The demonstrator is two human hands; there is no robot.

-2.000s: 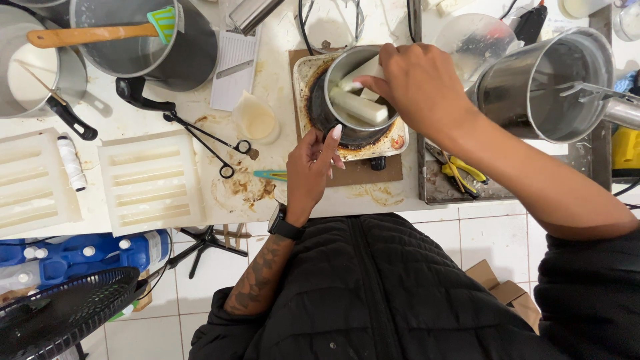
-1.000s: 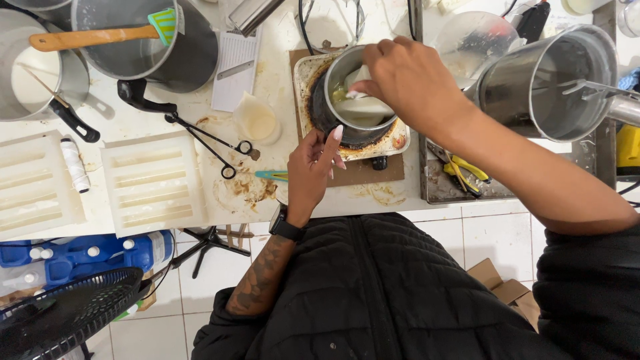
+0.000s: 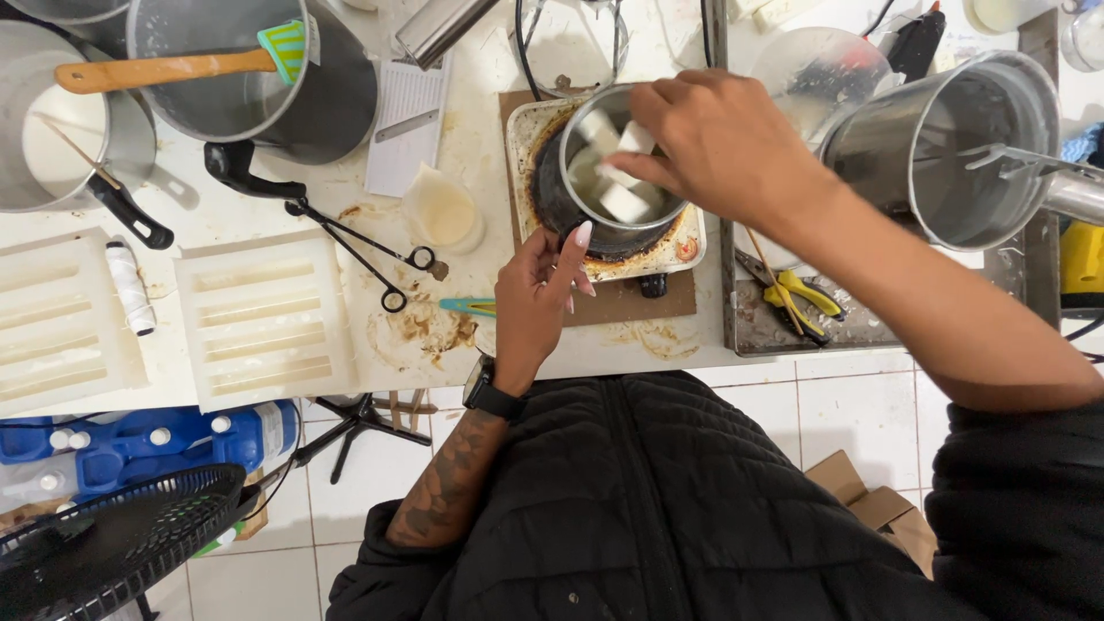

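Note:
A metal pot [image 3: 576, 204] stands on a stained electric hotplate [image 3: 690, 247] and holds several white wax-like blocks [image 3: 625, 203]. With my left hand [image 3: 539, 297] I grip the pot's dark handle, mostly hidden by my fingers, at the near side. My right hand [image 3: 703, 138] reaches over the rim from the right, fingers curled at a white block [image 3: 636, 140]. Whether the fingers are closed on it is not clear, as some blocks are blurred. A translucent cup [image 3: 442, 210] of cream-coloured liquid stands left of the hotplate.
Left are a black-handled wick trimmer [image 3: 358, 250], white moulds [image 3: 266, 319], a thread spool [image 3: 131, 289] and a dark pot [image 3: 341, 95] with a spatula [image 3: 172, 71] across it. At right, a metal tray [image 3: 730, 319] carries pliers [image 3: 802, 297] and a large metal pitcher [image 3: 880, 164].
The long white pieces seen in the pot earlier now appear as shorter blocks lying at different angles. My right hand has shifted slightly over the pot; my left hand stays at the handle.

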